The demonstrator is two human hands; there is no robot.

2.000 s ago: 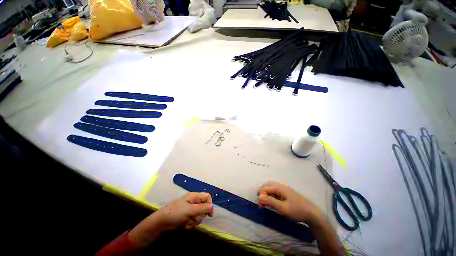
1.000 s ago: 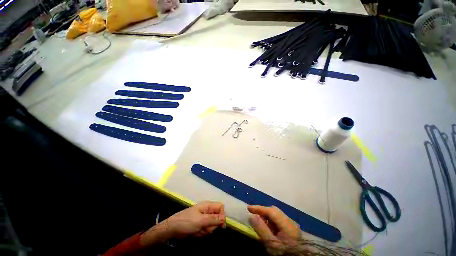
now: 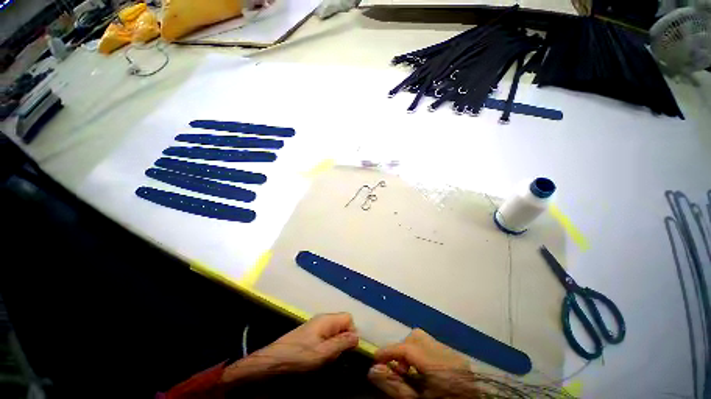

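Observation:
A dark blue strap piece with pale dots lies slantwise on the beige board. My left hand is at the board's yellow-taped front edge, fingers closed; any small thing between them is too small to tell. My right hand is close beside it, thumb and fingers pinched, overlapping the strap's lower edge. Thin thread strands trail from my right hand to the right. A needle cannot be made out. The white thread cone stands upright at the board's back right, with a thin thread running towards the front.
Dark green-handled scissors lie right of the board. Several blue strap pieces lie in a row at left. Black straps with metal rings are heaped at the far side. Grey-blue strips lie at far right. A bent thin piece lies on the board.
Since two seconds ago, both hands have moved off the strap piece towards the front edge, uncovering its middle. In the last second, they have come closer together, and my right fingers have curled in.

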